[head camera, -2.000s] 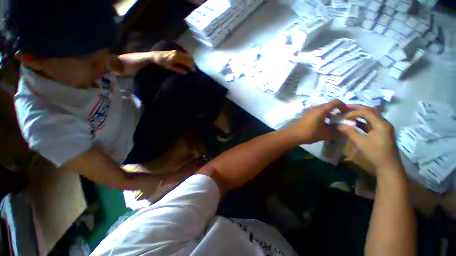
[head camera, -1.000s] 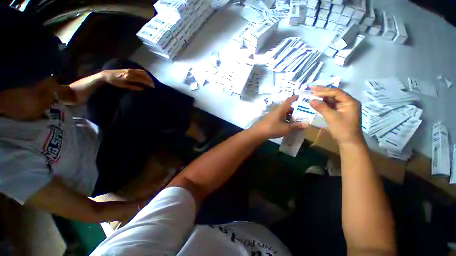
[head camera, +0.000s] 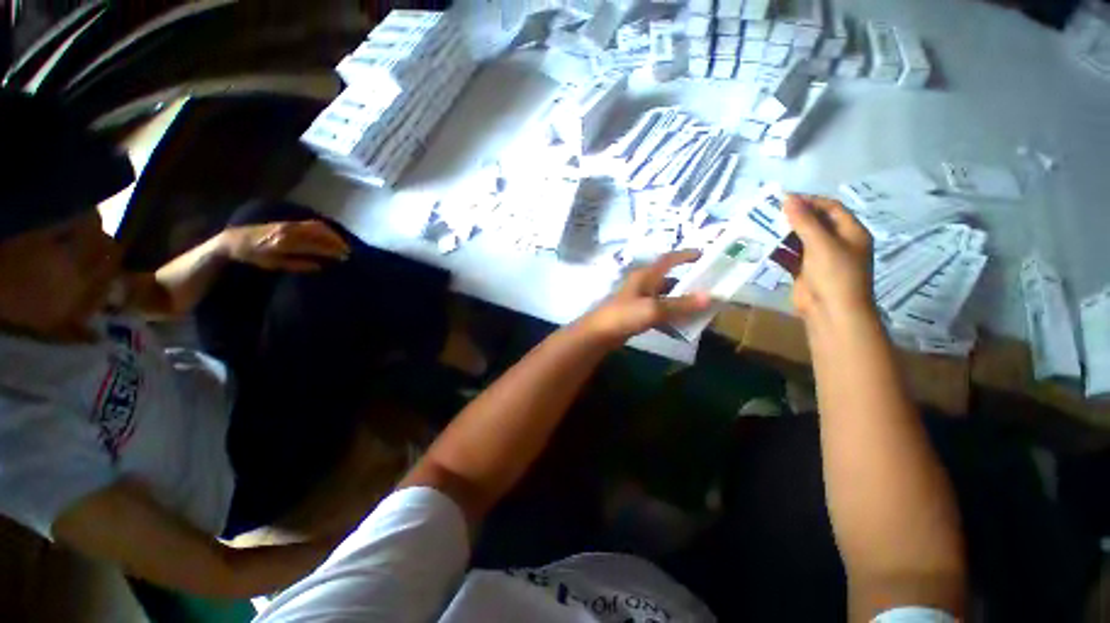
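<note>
A slim white folding carton (head camera: 733, 262) with small dark and green print is held slanted over the table's near edge. My left hand (head camera: 651, 298) grips its lower left end between thumb and fingers. My right hand (head camera: 830, 253) pinches its upper right end. Something small and dark red shows beside the carton under my right hand; I cannot tell what it is. Thin white printed pieces (head camera: 676, 152) lie fanned on the table just beyond my hands.
Stacked white cartons (head camera: 392, 91) stand at the table's left edge, and more cartons (head camera: 743, 39) at the far side. Flat cartons (head camera: 931, 274) lie fanned at right. A seated person (head camera: 134, 414) is at left, a hand near the table edge. Brown cardboard (head camera: 779, 335) shows at the near edge.
The view has shifted. The carton between my hands is now stretched out lengthwise and slanted, and my hands are farther apart. The neighbouring person's hand still rests near the table edge.
</note>
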